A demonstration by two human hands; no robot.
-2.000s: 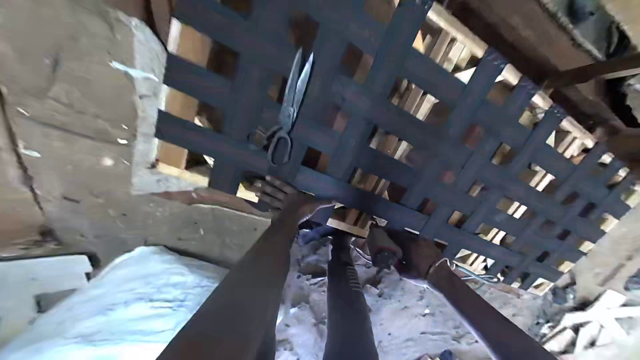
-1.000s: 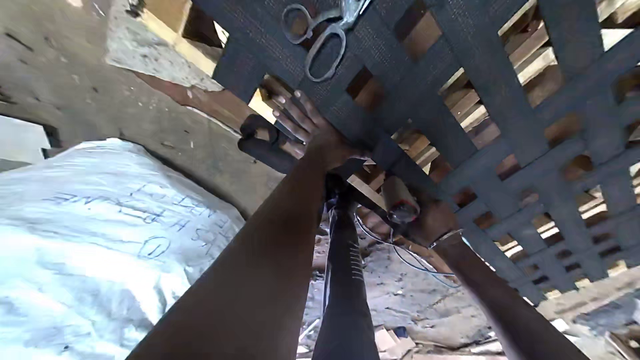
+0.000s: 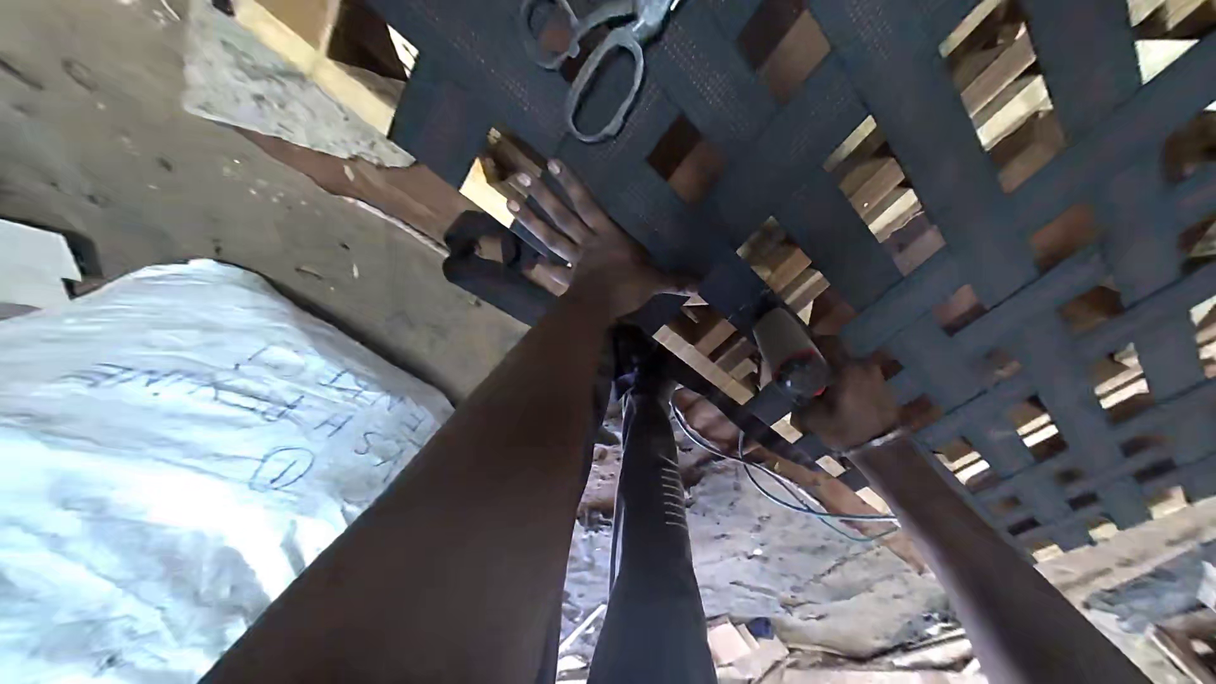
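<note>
Woven black webbing straps [image 3: 788,142] cover a wooden frame [image 3: 318,66]. My left hand [image 3: 603,252] lies with fingers spread on the webbing near the frame's edge, beside a loose strap end [image 3: 494,271]. Lower right of it, my right hand [image 3: 850,399] grips a tool with a rounded grey and dark end [image 3: 793,356]; its exact kind I cannot tell. Metal scissors [image 3: 608,71] rest on the webbing above my left hand. Thin wires or cords [image 3: 779,494] hang below my right hand.
A white sack [image 3: 190,456] with handwriting stands at the left on the dirt floor [image 3: 123,171]. A dark-clothed leg [image 3: 655,532] is between my arms. Wood scraps [image 3: 746,646] lie at the bottom. Stacked slats show through the webbing.
The view has moved closer to the webbing edge since the earliest frame. A loose strap end now shows beside my left hand. The hands otherwise keep much the same places.
</note>
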